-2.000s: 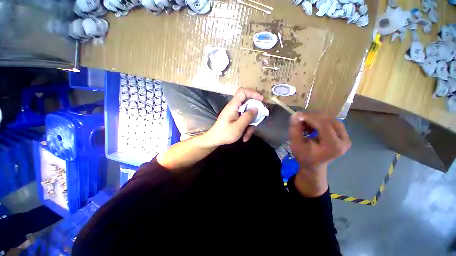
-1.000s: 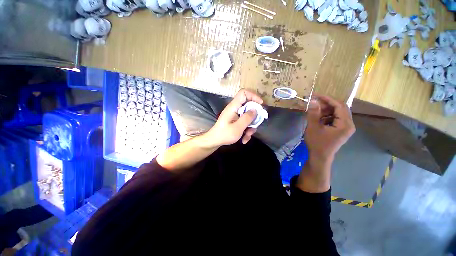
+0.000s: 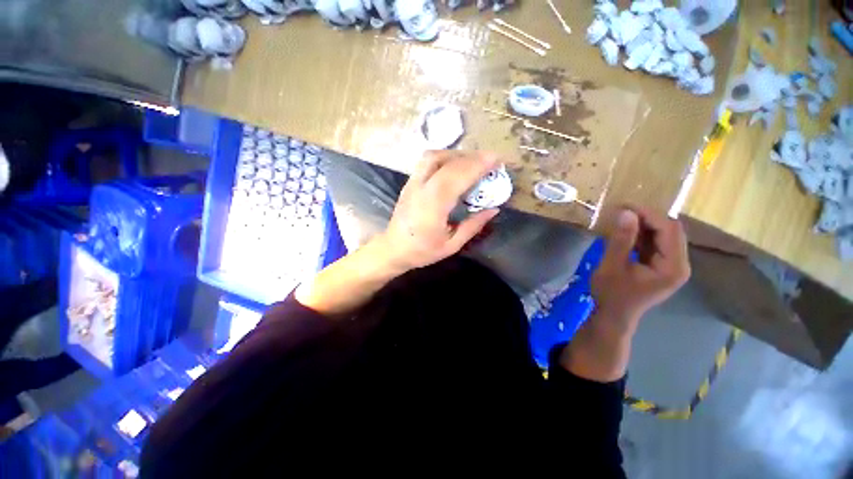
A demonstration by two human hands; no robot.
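My left hand (image 3: 435,206) holds a white rounded shell (image 3: 490,188) between thumb and fingers over my lap at the table edge, its outer side with small dark marks facing up. My right hand (image 3: 641,267) is off the table edge, fingers curled and apart, with nothing visible in it. The near glue dish (image 3: 555,192) lies by the table edge with a thin stick (image 3: 586,204) resting in it, its end pointing at my right hand. A second dish (image 3: 532,99) sits further back on the stained cardboard.
An open shell (image 3: 441,125) lies left of the dishes. Heaps of shells (image 3: 348,11) and small pieces (image 3: 649,42) are at the back. A yellow-handled tool (image 3: 716,138) lies right. A blue tray (image 3: 217,213) with rows of white pieces stands left.
The shell in my left hand has turned from its open side to its marked outer side. My right hand has let go of the stick, now in the near dish. The view has shifted.
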